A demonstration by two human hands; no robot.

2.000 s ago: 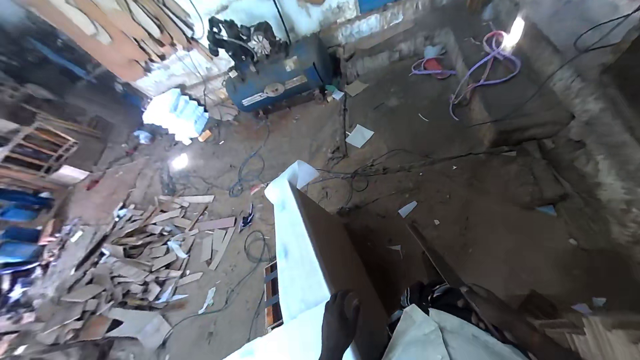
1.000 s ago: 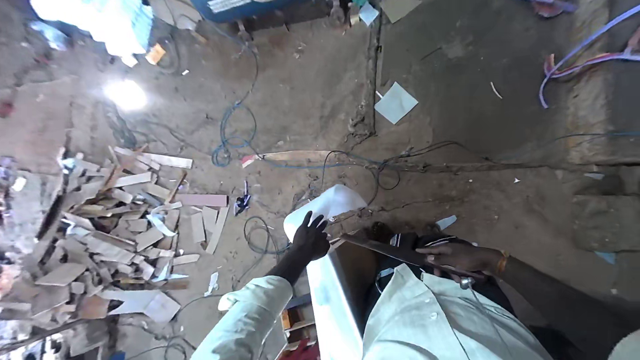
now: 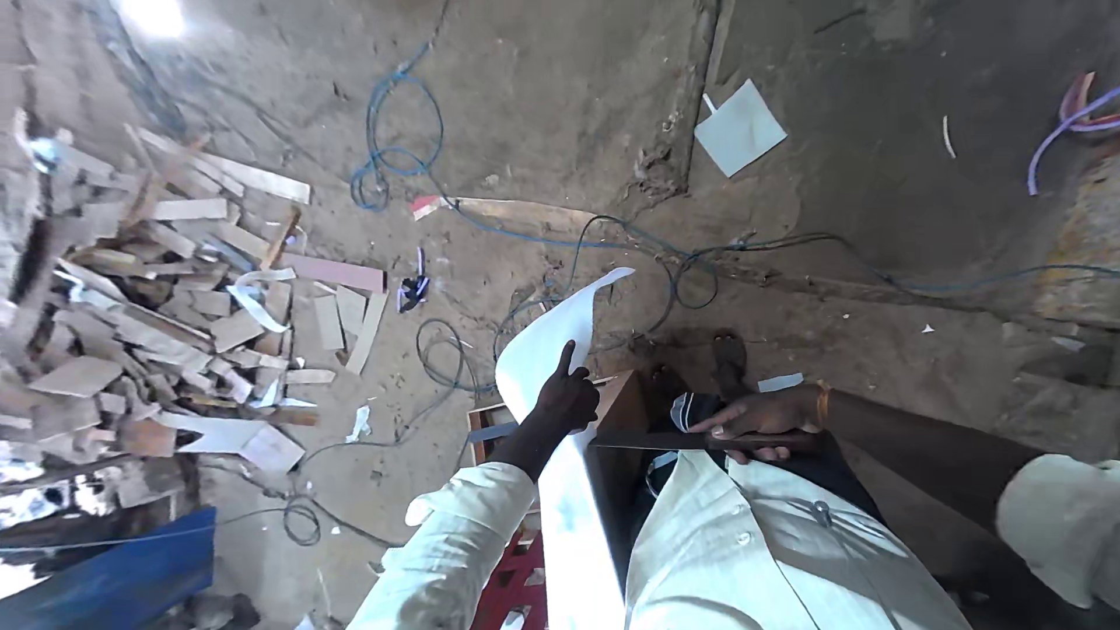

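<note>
A long board (image 3: pixel 577 542) with a white face runs up from the bottom of the view, and a white sheet (image 3: pixel 547 341) curls past its far end. My left hand (image 3: pixel 569 394) rests on the white sheet with its index finger stretched out. In my right hand (image 3: pixel 757 424) is a long, flat, dark blade-like tool (image 3: pixel 652 440), held by its handle. The tool points left, its tip at the edge of the white surface beside my left hand. Whether the tip touches the sheet I cannot tell.
Scrap wood strips (image 3: pixel 192 297) lie heaped at the left. Blue and black cables (image 3: pixel 560 241) cross the dirt floor. A pale square piece (image 3: pixel 741 129) lies ahead. Below my left arm is a red plastic crate (image 3: pixel 516 577), and a blue sheet (image 3: pixel 114 569) is at lower left.
The view has tilted down strongly from the compressor. My left hand has moved from the board's lower part to the sheet near its far end. The tool in my right hand now reaches the white edge.
</note>
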